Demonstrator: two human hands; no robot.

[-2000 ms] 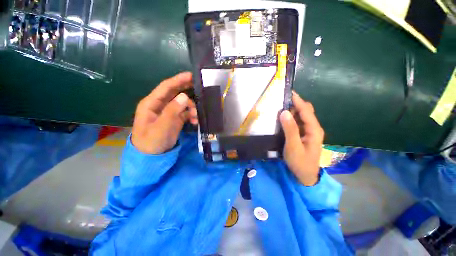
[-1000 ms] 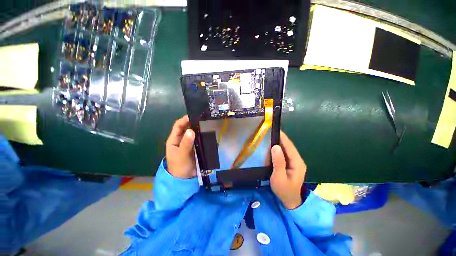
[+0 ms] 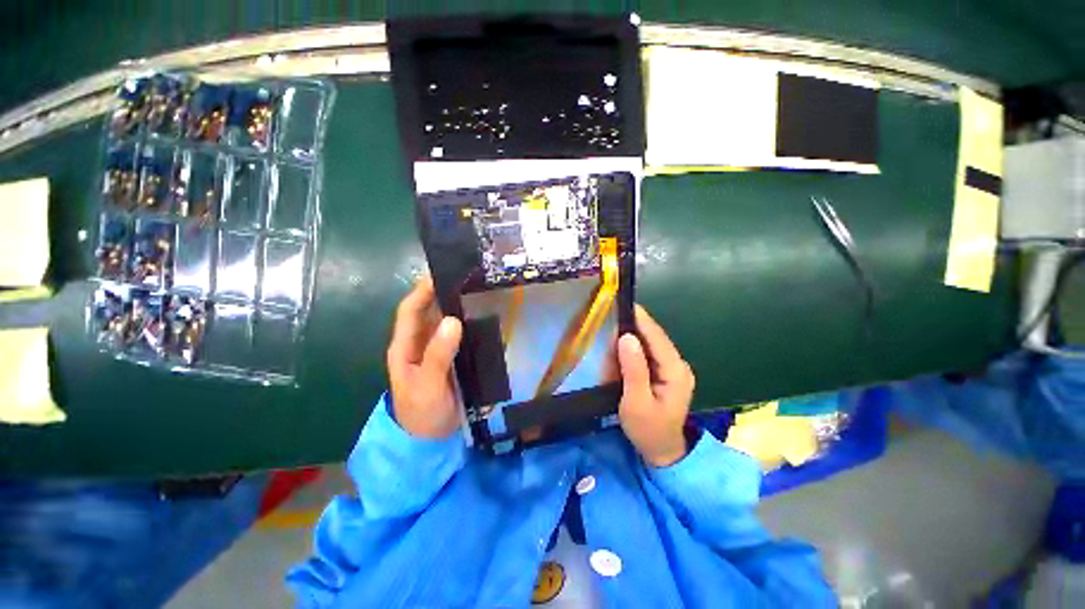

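An open-backed black tablet (image 3: 485, 357) with a white edge at its far end is held at the bench's near edge, in front of my smock. A mainboard (image 3: 538, 233) with silver shields lies at its far end. An orange ribbon cable (image 3: 585, 327) runs slantwise over the silver panel (image 3: 535, 327), and a thinner orange cable (image 3: 513, 319) lies to its left. My left hand (image 3: 425, 363) grips the tablet's left edge, thumb on top. My right hand (image 3: 654, 387) grips its right edge, thumb on top. The fingers under the tablet are hidden.
A clear compartment tray (image 3: 256, 244) with small dark and gold parts lies left. A black mat (image 3: 518, 89) with pale specks lies beyond the tablet. A sheet with a black strip (image 3: 714, 113), tweezers (image 3: 841, 232) and a yellow sheet (image 3: 976, 220) lie right. Yellow sheets (image 3: 24, 238) lie far left.
The view has shifted, showing more of the bench, the whole tray and the black mat. My left fingers, loose beside the tablet two seconds ago, now hold its left edge.
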